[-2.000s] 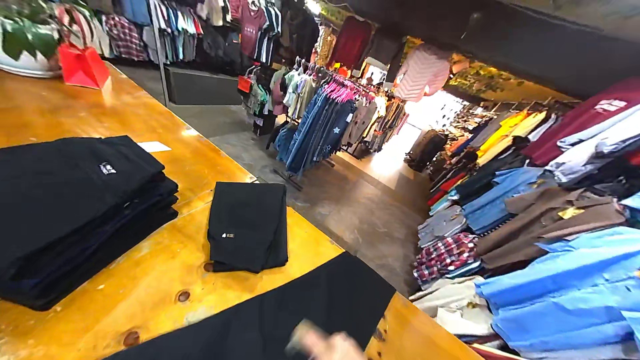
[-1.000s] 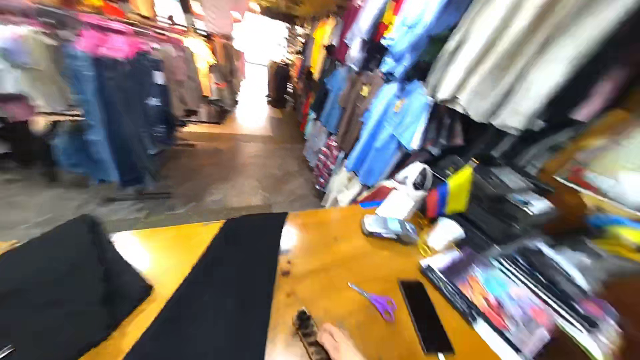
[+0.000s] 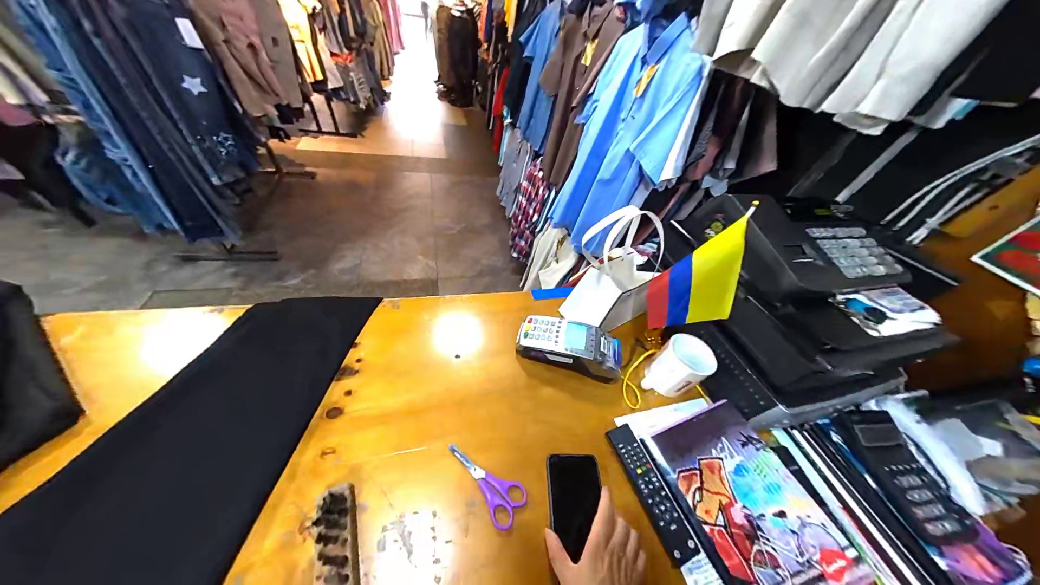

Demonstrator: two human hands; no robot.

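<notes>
My right hand (image 3: 603, 546) is at the lower edge of the head view, its thumb and fingers around the lower sides of a black smartphone (image 3: 573, 496) that lies on the wooden counter. Left of the phone are purple-handled scissors (image 3: 492, 489) with the blades partly apart. Farther left lies a worn brush (image 3: 335, 536) with dark bristles. Black fabric (image 3: 187, 431), apparently a trouser leg, stretches diagonally over the counter's left part. Another black folded garment (image 3: 28, 374) shows at the left edge. My left hand is out of view.
A card terminal (image 3: 569, 345), white mug (image 3: 681, 364), white paper bag (image 3: 605, 284) and small tricolour flag (image 3: 700, 276) stand at the counter's (image 3: 406, 406) right. Nearer are a remote control (image 3: 652, 496), magazines (image 3: 756, 504) and a black cash register (image 3: 796, 268). Clothes racks flank the floor beyond.
The view has swung right. One second ago my right hand was at the brush; now it is at the phone, farther right, and the brush lies on the counter.
</notes>
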